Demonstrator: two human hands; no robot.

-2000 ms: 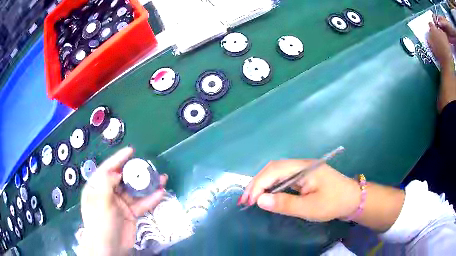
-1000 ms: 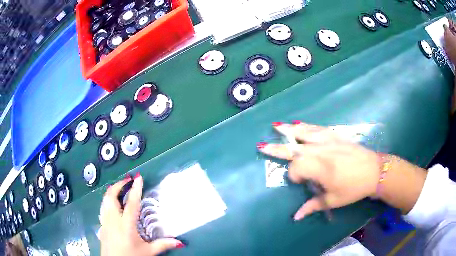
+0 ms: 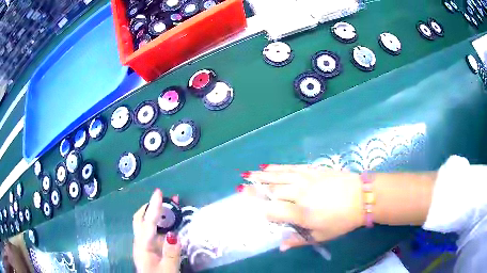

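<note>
My left hand [image 3: 152, 234] holds a round black part [image 3: 168, 215] between thumb and fingers, at the left edge of a sticker sheet [image 3: 213, 234]. White arc stickers show on the sheet beside the disc. My right hand [image 3: 304, 202] lies palm down, fingers spread, over the sheet's right part. The tweezers [image 3: 319, 248] stick out below its palm, blurred; their tip is hidden. A used liner sheet [image 3: 390, 146] with faint arc outlines lies beyond my right wrist.
Many black discs line the green belt [image 3: 251, 112], some with a red-faced centre [image 3: 201, 79]. A red bin [image 3: 187, 40] full of discs stands beyond, with a blue tray [image 3: 75, 88] left and a white tray [image 3: 304, 16] right. Another person's hand [image 3: 16, 258] shows at lower left.
The view has shifted left. My right hand has moved from the bench onto the sticker sheet. My left hand still holds a disc, now turned more face up than a second ago.
</note>
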